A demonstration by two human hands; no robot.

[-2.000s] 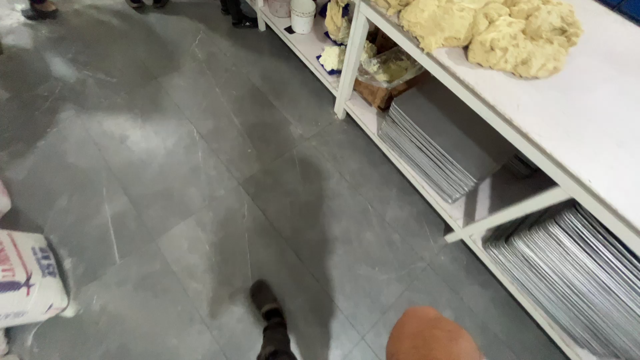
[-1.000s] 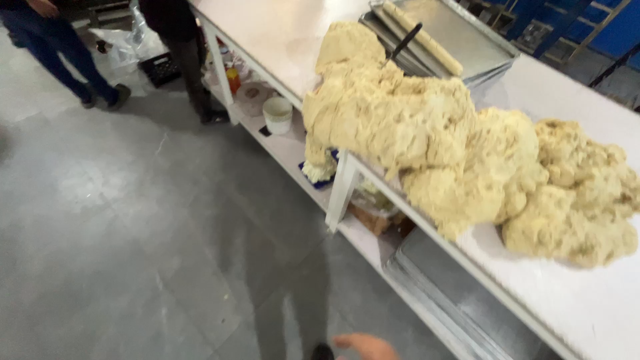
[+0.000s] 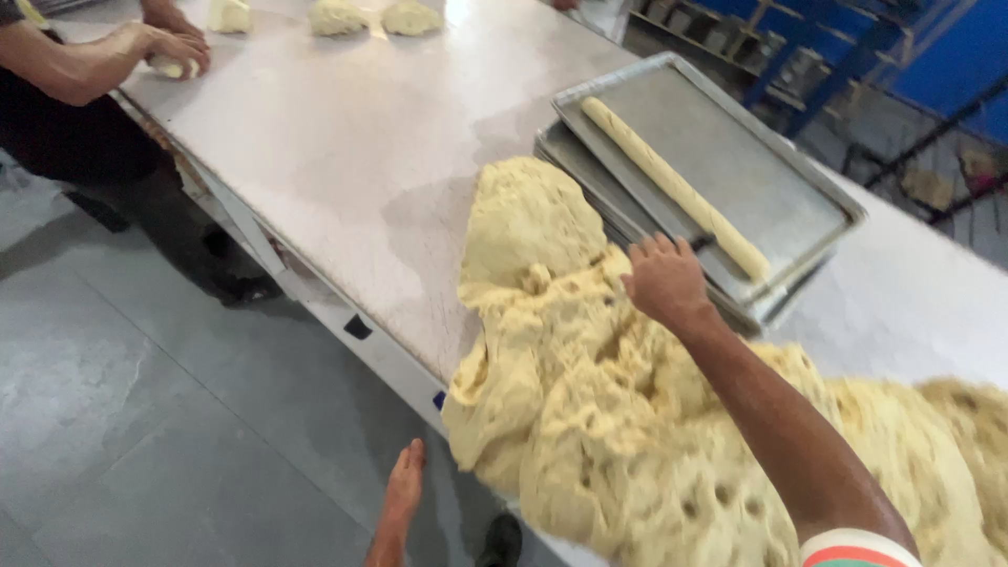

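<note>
A large lumpy mass of pale dough [image 3: 630, 425] covers the near part of the white table [image 3: 331, 181] and bulges over its edge. My right hand [image 3: 665, 279] is above the far side of the dough, at the trays' edge, its fingers curled on a dark handle [image 3: 701, 242]; the rest of that tool is hard to make out. A long dough roll [image 3: 677, 189] lies on the upper metal baking tray [image 3: 756, 165]. My left hand [image 3: 405, 476] hangs beside the table's near edge, over the floor, holding nothing.
At the upper left, a co-worker's hands [image 3: 177, 51] press a small piece of dough on the table. Several dough lumps [image 3: 339, 17] lie near them. More trays are stacked beneath the top one. Blue metal racks [image 3: 835, 63] stand behind the table, at the upper right.
The view has swung up and along the table. My right arm now reaches across the dough to the dark handle, which lay at the trays a second ago.
</note>
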